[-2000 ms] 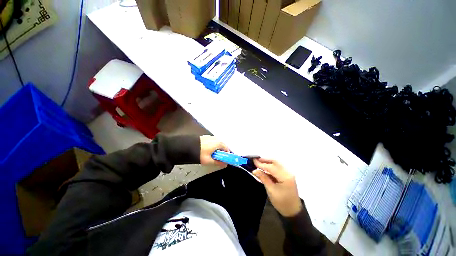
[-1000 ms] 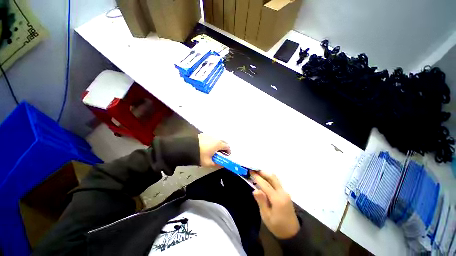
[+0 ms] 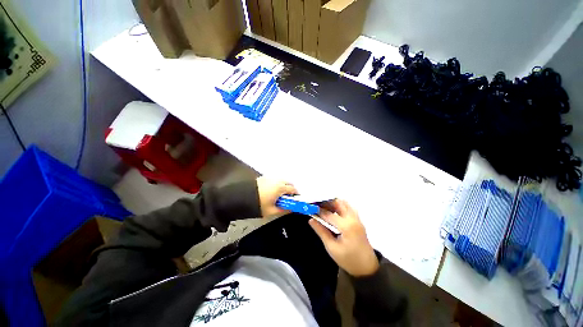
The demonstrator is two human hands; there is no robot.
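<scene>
A blue-and-white retail box [image 3: 298, 205] is held over the bench's near edge, above my lap. My left hand [image 3: 275, 195] is shut on its left end. My right hand [image 3: 345, 236] is at its right end, with fingers and thumb on a small white flap or card [image 3: 325, 224]. A dark bit shows at the right fingertips; I cannot tell whether it is cable. The inside of the box is hidden.
Filled boxes [image 3: 257, 89] are stacked mid-bench. A black cable pile [image 3: 473, 108] lies on the right by the wall, box blanks [image 3: 482, 220] at the right end, brown cartons [image 3: 307, 29] at the back. A red-legged stool [image 3: 163, 147] and blue crate [image 3: 48, 204] stand left.
The view has shifted slightly. The right hand has moved from pressing at the box's right end to holding a white flap or card there. The left hand still holds the box.
</scene>
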